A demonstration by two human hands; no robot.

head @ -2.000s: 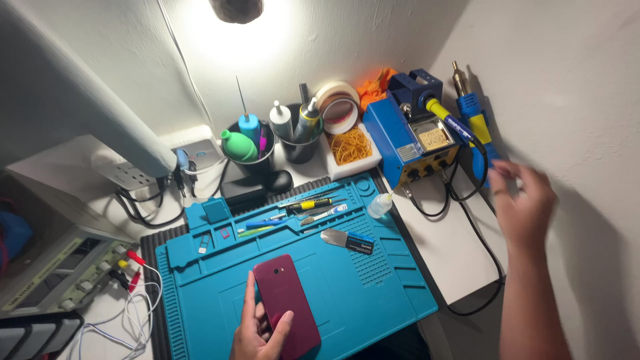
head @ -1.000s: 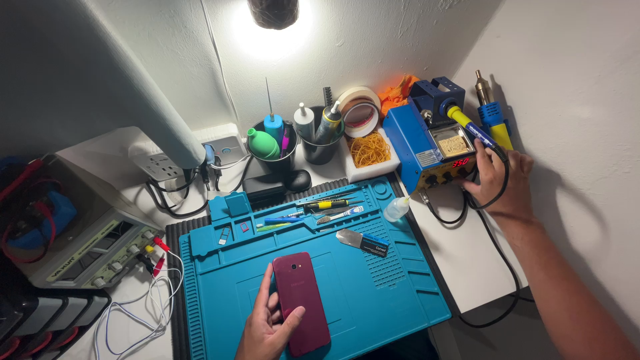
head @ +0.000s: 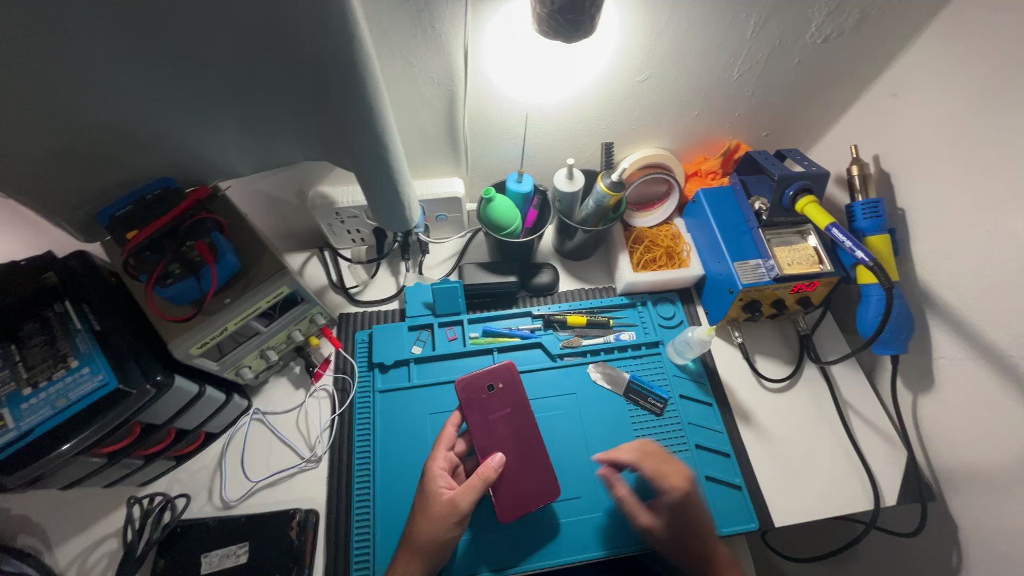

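Observation:
My left hand [head: 458, 480] holds a dark red Samsung smartphone [head: 512, 448] by its left edge, back face up, above a teal silicone repair mat [head: 400, 432]. To the phone's right, my right hand [head: 652, 500] is over the mat, slightly blurred, fingers curled with thumb and index apart and nothing between them. A thin metal blade in a dark blue sleeve [head: 646, 394] lies on the mat above that hand. The blue soldering station [head: 732, 248] at the right shows lit red digits.
Screwdrivers, tweezers and a brush [head: 600, 340] lie in the mat's tray. A clear dropper bottle [head: 690, 346] stands at its upper right. Behind are tool cups [head: 512, 232] and a white box of rubber bands [head: 660, 276]. A power supply [head: 256, 336] with leads is left, a hot-air handle [head: 880, 280] right.
My right hand has left the front of the soldering station and come down over the mat beside the phone. The station's red display is lit now and looked dark two seconds ago.

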